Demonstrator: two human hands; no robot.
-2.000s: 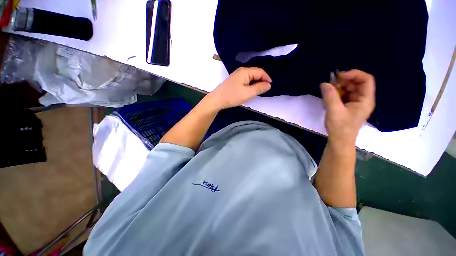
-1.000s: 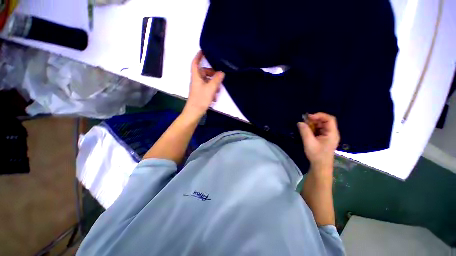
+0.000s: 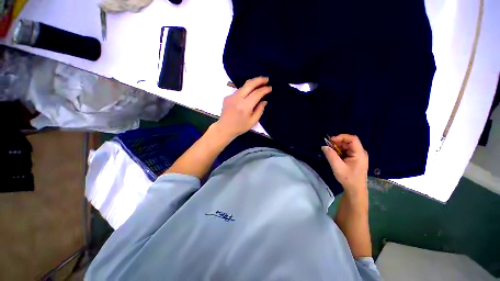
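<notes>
A large dark navy garment (image 3: 340, 49) lies over the white table and hangs over its front edge towards my lap. A small round button shows near its lower right corner. My left hand (image 3: 243, 110) rests on the garment's left edge, fingers bent and slightly apart; whether it pinches cloth is not clear. My right hand (image 3: 348, 159) holds small brass-yellow thread snips (image 3: 334, 147) over the garment's near part, their short blades pointing up and left.
A black phone (image 3: 172, 58) and a black flask (image 3: 66, 43) lie on the white table (image 3: 208, 33) at left. A cream bundle (image 3: 125, 5) lies behind. A tan strip (image 3: 465, 82) lies at right. Plastic bags (image 3: 82, 96) and a blue crate (image 3: 156, 145) are below the table.
My left hand has moved right from beside the garment's left edge onto the cloth. Since the earliest frame, the garment's near part has come over the table edge. The snips remain in my right hand.
</notes>
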